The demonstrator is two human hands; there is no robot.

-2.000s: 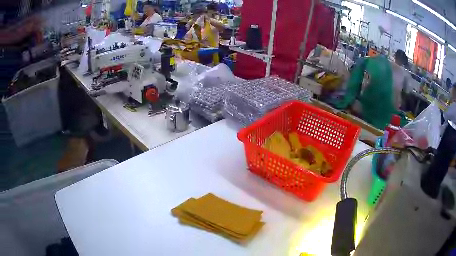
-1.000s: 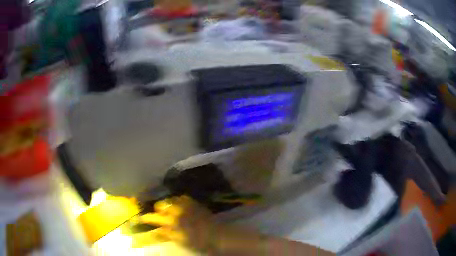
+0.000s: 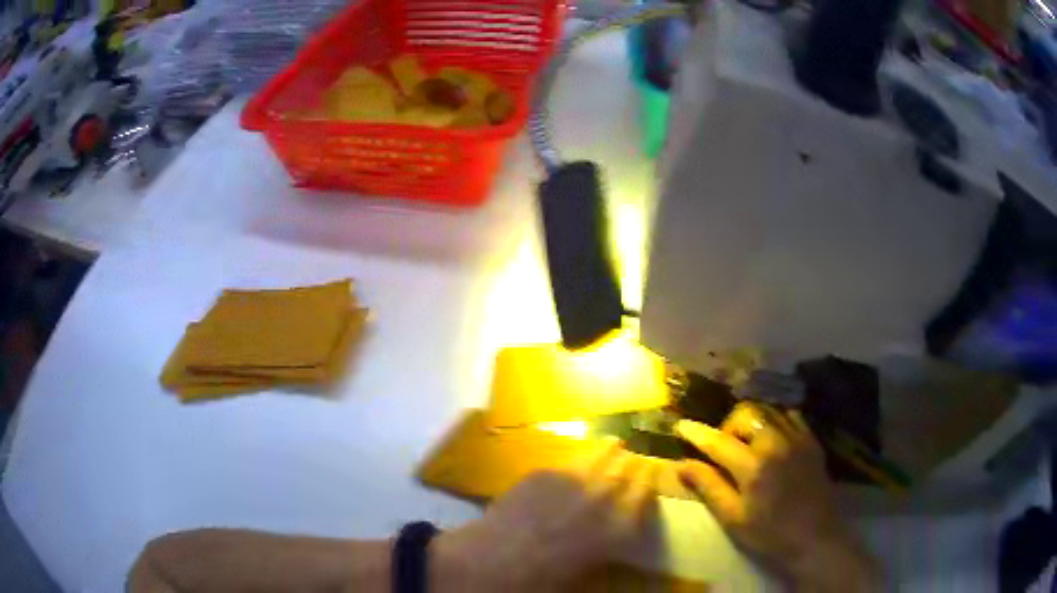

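Observation:
A mustard cloth piece (image 3: 458, 459) lies on the table, partly under my left hand (image 3: 562, 521), which presses it near the needle area. Another mustard piece (image 3: 568, 388) lies just beyond it, brightly lit. My right hand (image 3: 759, 475) is to the right, its fingers around the dark needle area; glare and blur hide its fingertips and whether it holds anything. A stack of mustard pieces (image 3: 272, 336) lies at left. More mustard cloth (image 3: 638, 579) shows at the bottom edge. Needle and presser foot cannot be made out.
The off-white machine head (image 3: 811, 220) stands at the right. A black lamp (image 3: 580, 255) on a gooseneck hangs over the work. A red basket (image 3: 394, 156) with small mustard parts is at the back. A tool with yellow-green handles (image 3: 875, 463) lies right of my right hand.
The view swung right to the machine and its blue-lit screen, then back left and down. Both hands now show at the needle area; a second ago one blurred hand showed there.

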